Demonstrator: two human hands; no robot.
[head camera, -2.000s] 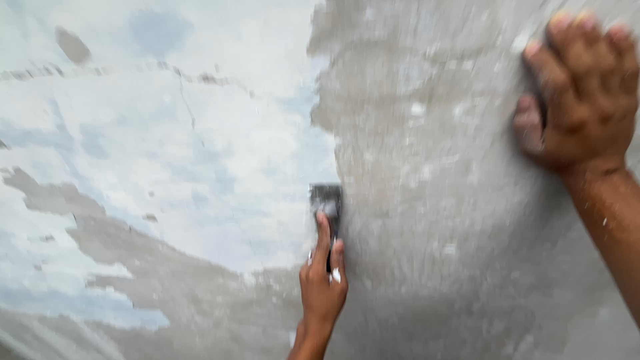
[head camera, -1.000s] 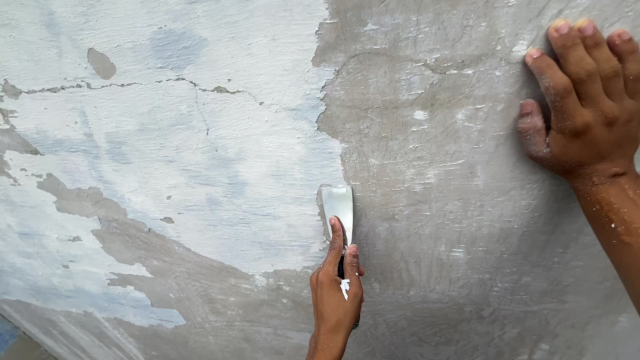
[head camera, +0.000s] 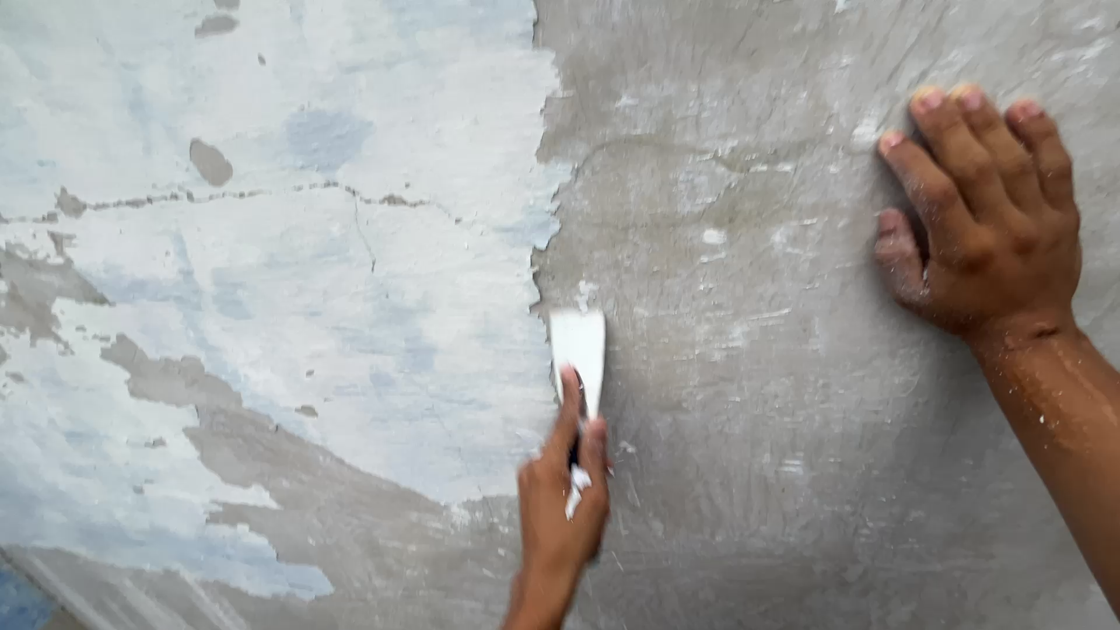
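Observation:
My left hand (head camera: 564, 499) grips a putty knife (head camera: 579, 346) by its dark handle, with one finger stretched along the pale blade. The blade points up and lies at the ragged edge of the white and bluish paint (head camera: 420, 315), beside bare grey plaster (head camera: 700, 367). White paint bits cling to the hand near the handle, and a few show just above the blade tip. At the upper right my right hand (head camera: 997, 210) rests against the bare wall, palm in, fingers spread and empty. White specks dot its thumb and forearm. Motion blurs the blade a little.
A thin crack (head camera: 227, 194) runs across the painted part, with bare patches (head camera: 211, 162) near it. Larger grey areas (head camera: 262, 455) break the paint at the lower left. A blue surface (head camera: 22, 599) shows at the bottom left corner.
My left hand has moved the putty knife a little up the wall along the paint edge since one second ago. My right hand stays on the wall. The view has shifted slightly.

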